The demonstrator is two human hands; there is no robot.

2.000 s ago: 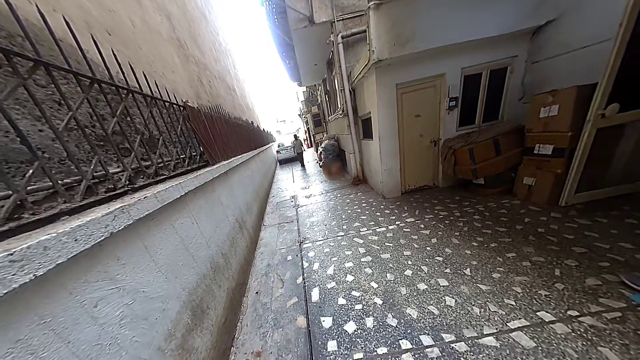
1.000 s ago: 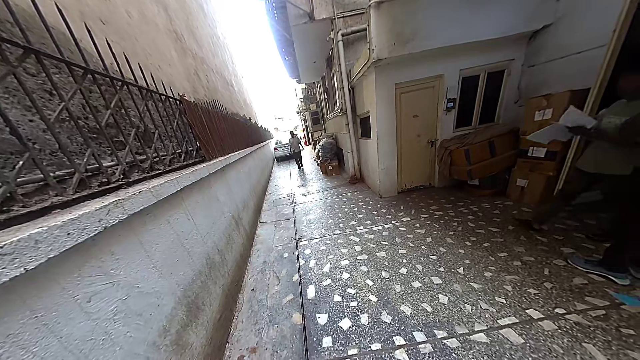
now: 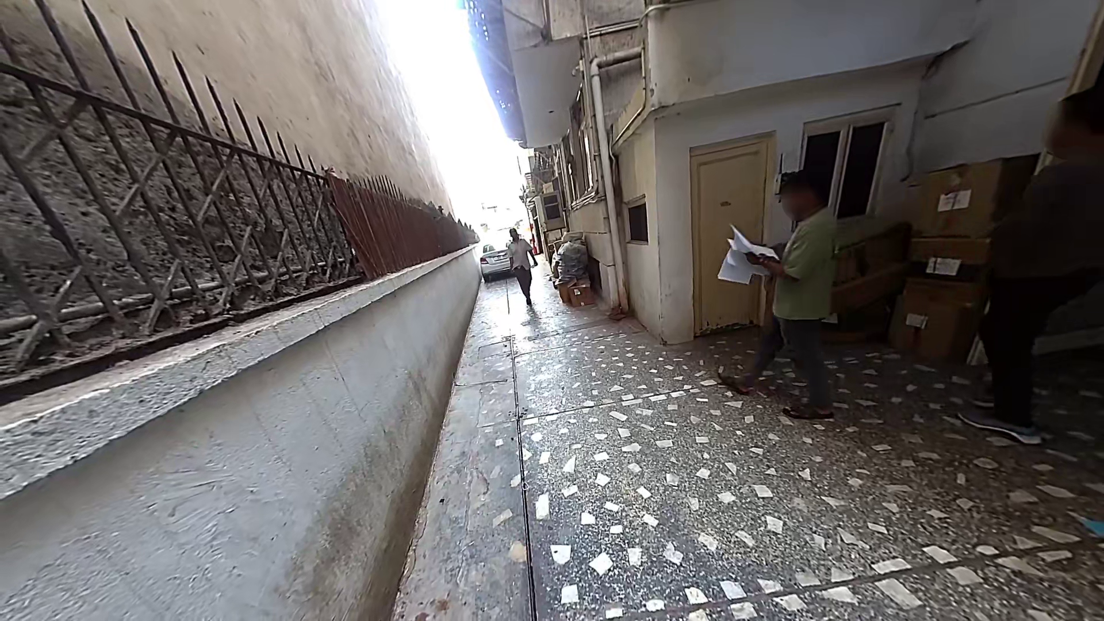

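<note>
Neither my left hand nor my right hand shows in the head view, so what they hold or touch is hidden. Ahead of me runs a paved alley with a speckled terrazzo floor (image 3: 655, 483). To the right, a person in a green shirt (image 3: 804, 267) walks with white paper sheets (image 3: 740, 259) in their hands. Another person in dark clothes (image 3: 1039, 241) stands at the right edge, in shadow. Farther down the alley is a person in a light top and dark trousers (image 3: 522, 263).
A low plastered wall (image 3: 259, 414) with a spiked iron fence (image 3: 207, 181) lines the left side. On the right are a cream door (image 3: 729, 233), a window (image 3: 843, 164) and stacked cardboard boxes (image 3: 936, 319). A silver car (image 3: 494, 261) stands in the distance beyond more boxes (image 3: 576, 293).
The person with the papers has moved left from the right edge into the alley, in front of the boxes. A second person has come into view behind them. The distant person appears nearer.
</note>
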